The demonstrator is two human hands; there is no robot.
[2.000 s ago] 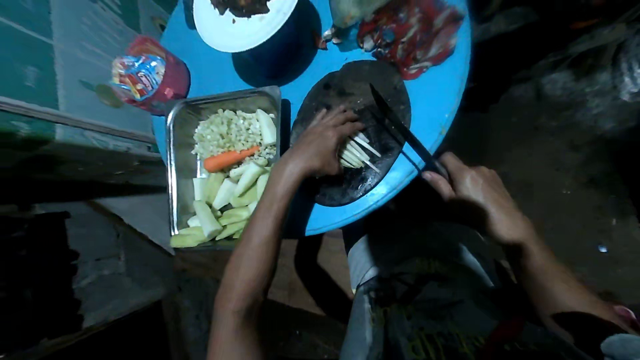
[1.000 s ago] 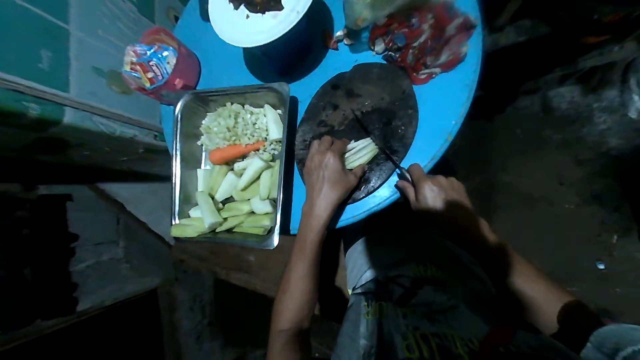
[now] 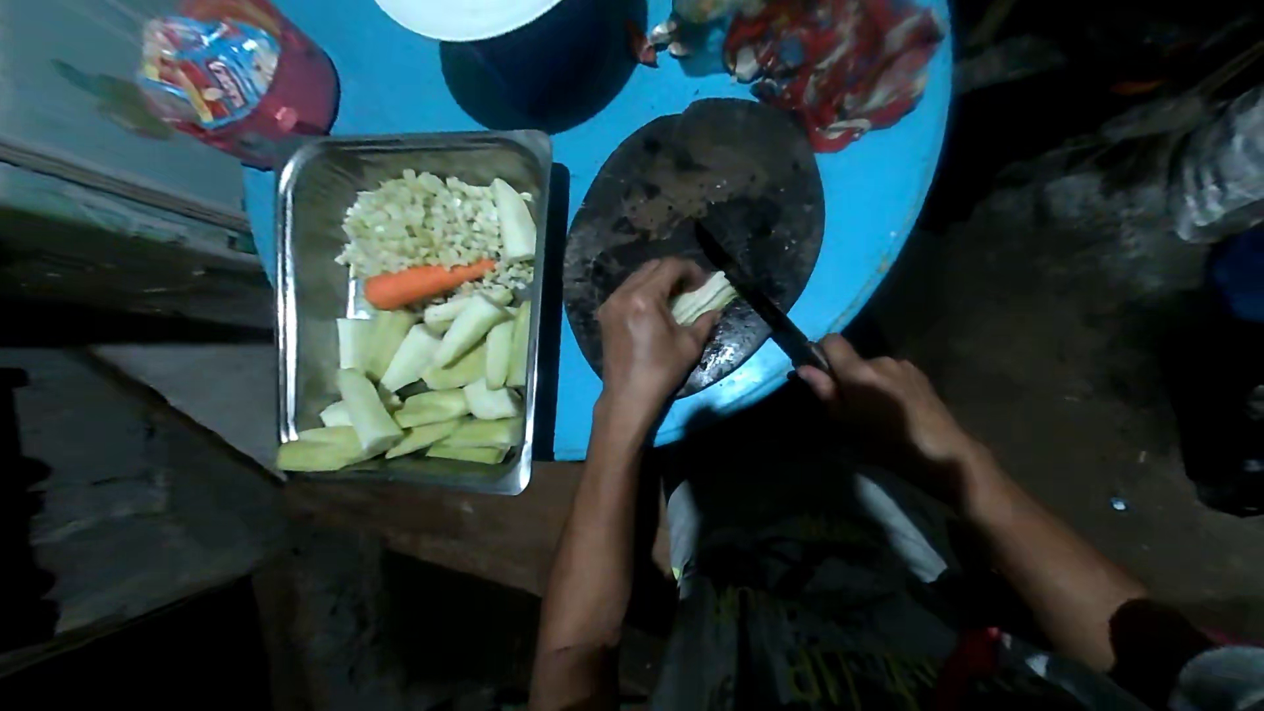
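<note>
My left hand [image 3: 652,321] grips a bundle of pale green vegetable strips [image 3: 705,299] on a dark, round cutting board [image 3: 681,188]. A knife with a dark blade [image 3: 755,296] is held by its handle in my right hand [image 3: 869,385], the blade lying across the right end of the strips. To the left stands a rectangular metal tray [image 3: 541,296] holding diced pale vegetable [image 3: 420,222], an orange carrot [image 3: 420,284] and several peeled pale green vegetable pieces [image 3: 469,331].
The round blue table [image 3: 889,197] carries a red container [image 3: 301,104] with colorful packets at the back left. A dark pot [image 3: 553,69] under a white plate [image 3: 464,12] stands at the back, beside a red plastic bag [image 3: 834,59]. A clear plastic bottle [image 3: 1224,173] is at far right.
Two seconds ago my left hand lay flatter over spread strips, and the knife was raised away from them. Now the strips are bunched in my left hand with the knife against them.
</note>
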